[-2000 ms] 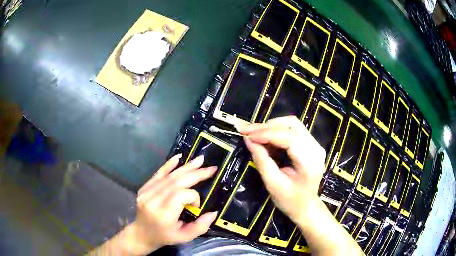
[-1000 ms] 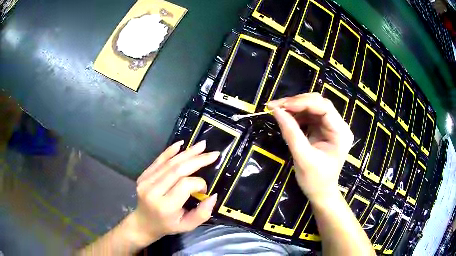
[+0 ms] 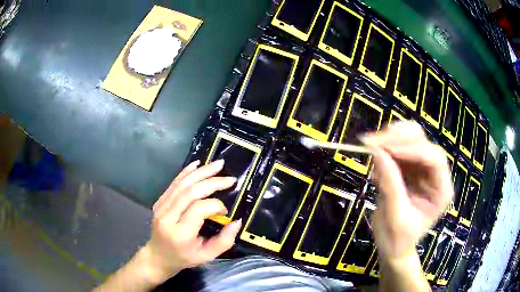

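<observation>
Dark glossy phone screen panels (image 3: 266, 86) with thin yellow borders lie in rows on a black carrier tray with wrinkled shiny film (image 3: 223, 106). My right hand (image 3: 407, 182) pinches a cotton swab (image 3: 336, 146) between thumb and fingertips. Its white tip points left, over the lower end of a middle-row panel (image 3: 320, 100). Contact cannot be told. My left hand (image 3: 191, 219) rests with spread fingers over the left part of the nearest-row corner panel (image 3: 239, 162) and holds nothing visible. My right hand hides several panels and is slightly blurred.
A round white pad (image 3: 154, 51) with a dark stained ring lies on a tan cardboard piece (image 3: 126, 85) on the green-grey bench top (image 3: 74, 108), left of the tray. A white ribbed sheet (image 3: 497, 228) lies at the right edge. My clothing shows at the bottom.
My right hand and the swab have moved right along the tray, from the first panel's end to near the second's. My left hand stays almost in place. The view has shifted slightly.
</observation>
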